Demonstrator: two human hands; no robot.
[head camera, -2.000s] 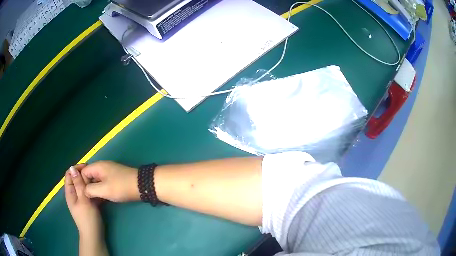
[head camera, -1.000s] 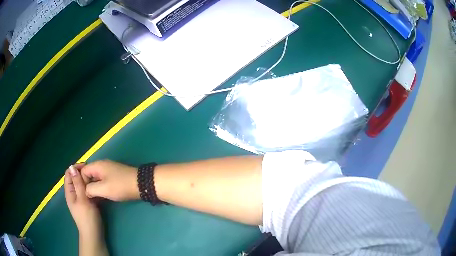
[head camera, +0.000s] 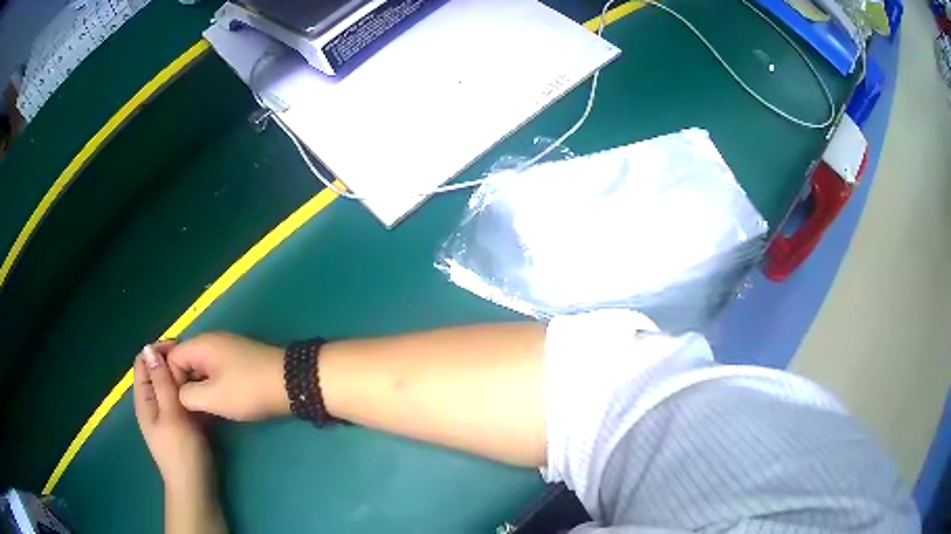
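My left hand (head camera: 162, 402) and my right hand (head camera: 224, 378) rest against each other at the lower left, on the green surface by the yellow line. The fingers are together and curled, partly hiding one another. No object shows in either hand. My right wrist wears a dark beaded bracelet. A stack of empty clear poly bags (head camera: 626, 224) lies flat beyond my right forearm, its near edge beside my rolled sleeve.
A digital scale (head camera: 360, 37) stands on a white board (head camera: 448, 104). A white cable (head camera: 730, 73) loops around it. A red-handled object (head camera: 813, 224) is at the right edge, with a blue tray (head camera: 813, 37) above. Yellow lines border the dark green belt (head camera: 136, 229). A dark object (head camera: 547, 511) shows at the bottom.
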